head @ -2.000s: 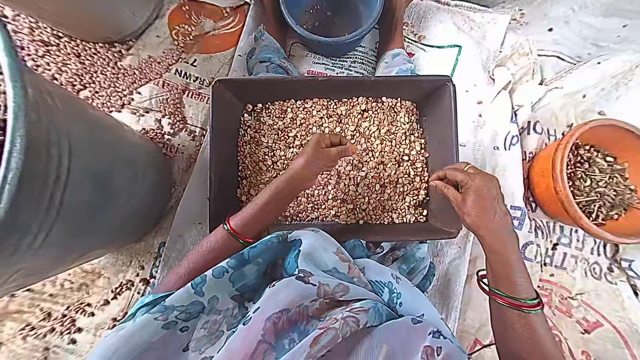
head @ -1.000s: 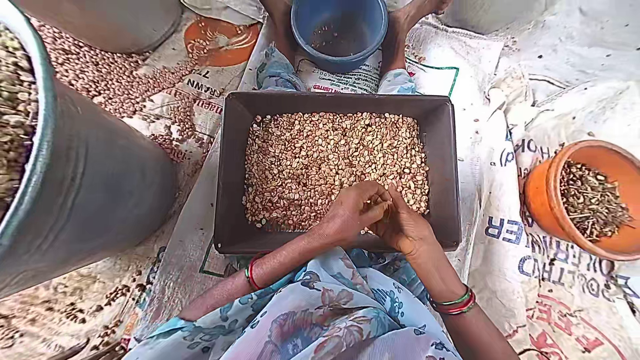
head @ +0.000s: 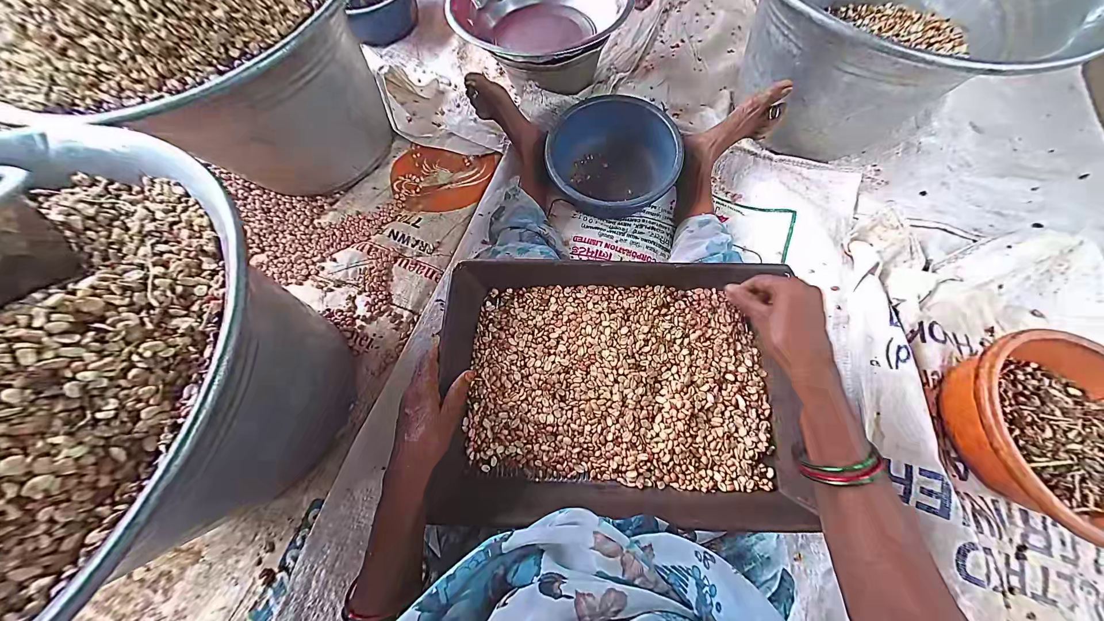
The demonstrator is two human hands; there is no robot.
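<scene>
A dark rectangular tray [head: 621, 507] rests across my lap, with a layer of pale brown beans [head: 621, 388] spread in it. My left hand [head: 429, 414] grips the tray's left wall, its thumb over the rim and its fingers at the outer side. My right hand [head: 780, 323] is above the tray's far right corner, thumb and fingertips pinched together; whether something small is between them cannot be told. A blue plastic bowl [head: 614, 155] with a few dark bits at its bottom stands between my feet, beyond the tray.
Large metal tubs of beans [head: 285, 405] stand at the left, and another metal tub [head: 845, 95] at the far right. An orange pot [head: 983, 414] of dark husks or twigs is at the right. A metal basin [head: 552, 65] lies beyond the bowl. Loose beans cover printed sacks at the left.
My hands were together over the tray's near right part; they are now apart, the left at the tray's left wall, the right at its far right corner. The view has shifted, showing more tubs.
</scene>
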